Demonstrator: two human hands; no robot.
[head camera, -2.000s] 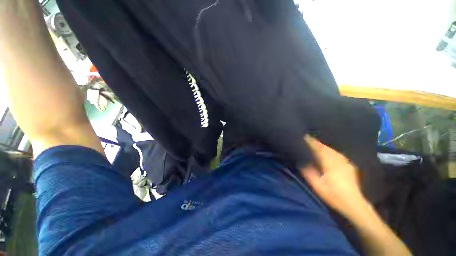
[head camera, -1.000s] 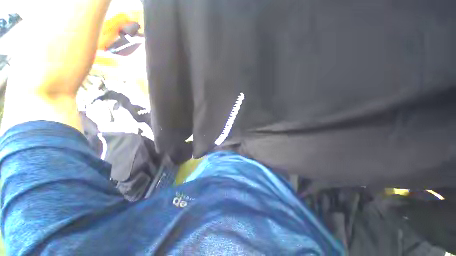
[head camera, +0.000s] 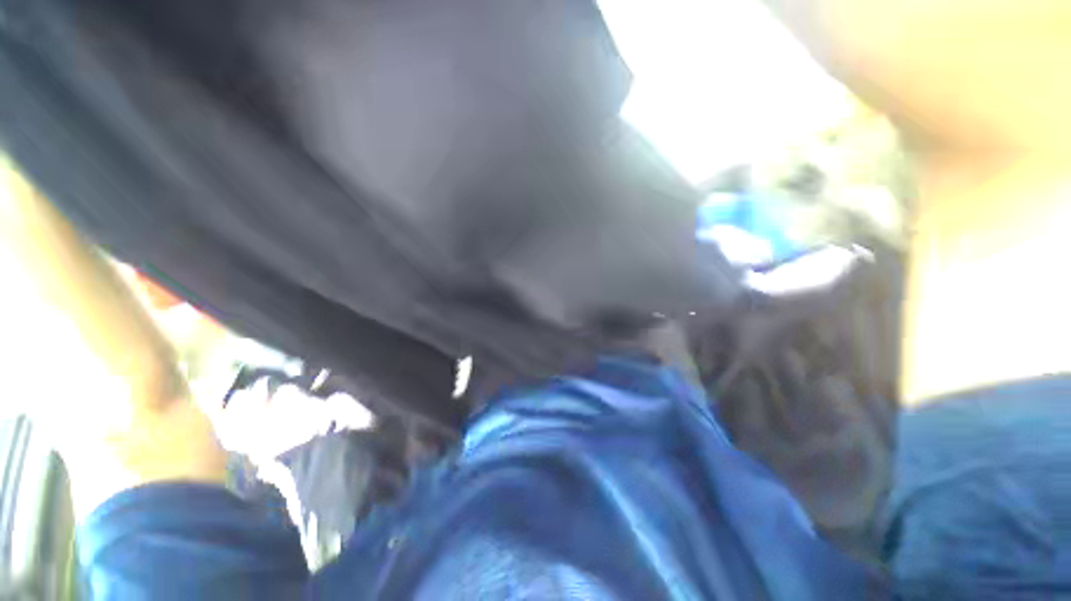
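The dark garment body (head camera: 470, 153) fills the upper middle of the view and slants down to my lap, blurred and folded. A short piece of white edge stitching (head camera: 462, 376) shows at its lower edge, just above my blue shirt. My left forearm runs up along the left edge and my right forearm is raised at the upper right. Both are overexposed. Both hands are out of the picture past its edges, so their hold on the cloth cannot be seen.
Pale and dark cloth pieces (head camera: 305, 417) lie at the lower left, with a red-orange patch (head camera: 159, 290) above them. A blue item (head camera: 740, 223) and whitish material lie at the right. Dark cloth (head camera: 799, 387) hangs below them. A bright white surface (head camera: 728, 82) is at the upper right.
The dark cloth has swung from the right toward the upper left. Less of the white stitching shows. My right forearm has come into view at the upper right.
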